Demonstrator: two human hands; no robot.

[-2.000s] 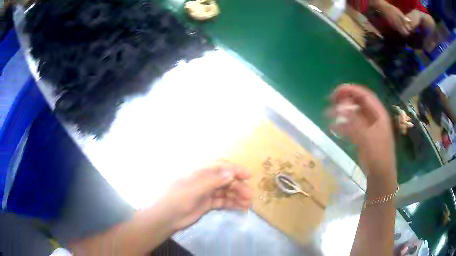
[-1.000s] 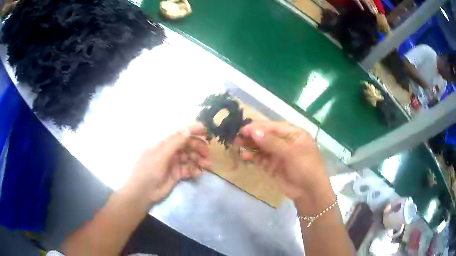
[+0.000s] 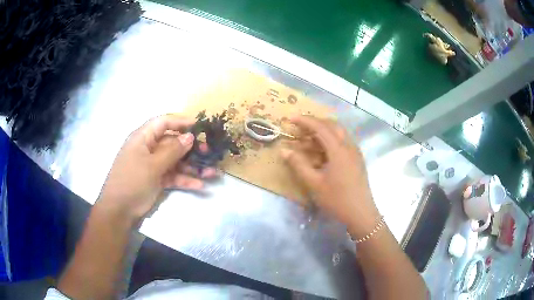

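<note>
My left hand point(image 3: 155, 161) holds a black frilly piece point(image 3: 212, 140) by its left side, over the left edge of the spotted cardboard mat point(image 3: 257, 170). A pale oval glue dish point(image 3: 262, 130) with a darker centre lies on the mat, just right of the black piece. A thin pale stick point(image 3: 282, 134) lies across the dish and points to my right hand point(image 3: 328, 161). The right fingers are curved around the stick's outer end; whether they touch it is hidden. A heap of black frilly pieces point(image 3: 52, 58) lies at the upper left.
A green conveyor belt point(image 3: 304, 35) runs behind the metal bench, with a tan figure body point(image 3: 439, 49) on it. A grey bar point(image 3: 462, 88) crosses the right side. A dark phone point(image 3: 427, 225), two white containers point(image 3: 439, 164), a mug point(image 3: 481, 198) and a clear ring point(image 3: 470, 274) lie at right.
The black piece has moved down and left in my left hand. My right hand has left it and is now by the stick and dish. The view has shifted right.
</note>
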